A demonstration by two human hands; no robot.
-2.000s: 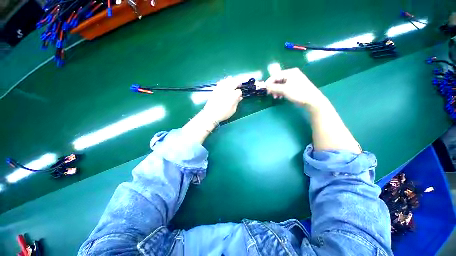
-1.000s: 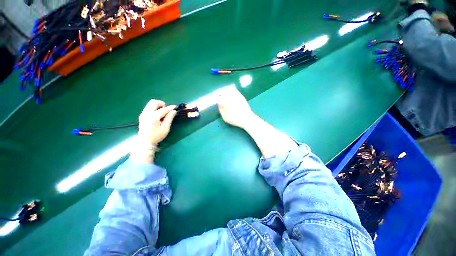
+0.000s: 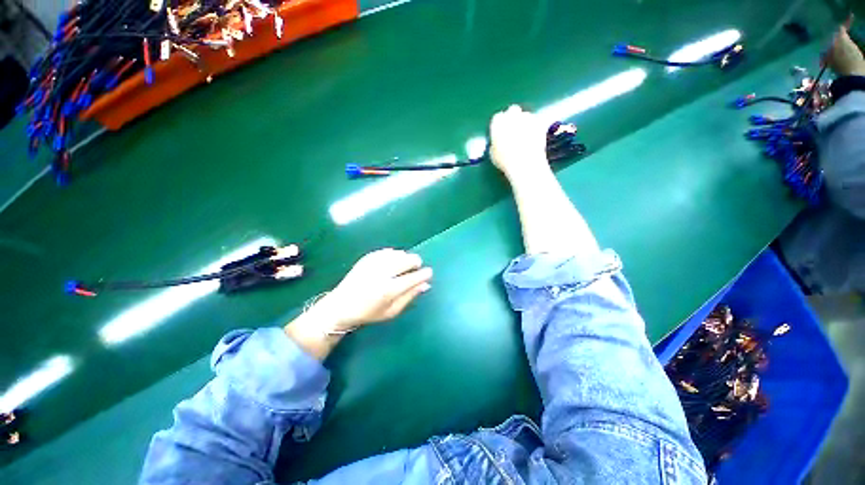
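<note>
My right hand point(image 3: 518, 140) is over a cable lead point(image 3: 417, 168) on the green belt, its fingers at the lead's dark cluster end; the blue plug lies to the left and black end pieces show right of the hand. The fingertips are hidden, so the grip is unclear. My left hand point(image 3: 384, 284) is empty above the pale green ledge, fingers slightly bent and apart. A second cable lead point(image 3: 166, 281) lies on the belt left of it, blue tip left, copper-coloured ends right.
An orange tray point(image 3: 142, 93) heaped with leads stands at upper left. Another lead point(image 3: 678, 59) lies at upper right. A blue tote point(image 3: 811, 379) holding leads is at lower right. A lead bundle point(image 3: 792, 156) lies near another person's sleeve point(image 3: 847, 156) at the right edge.
My left hand has let go of its lead, which now lies further left, and has come back over the ledge. My right hand has moved up and right to the following lead.
</note>
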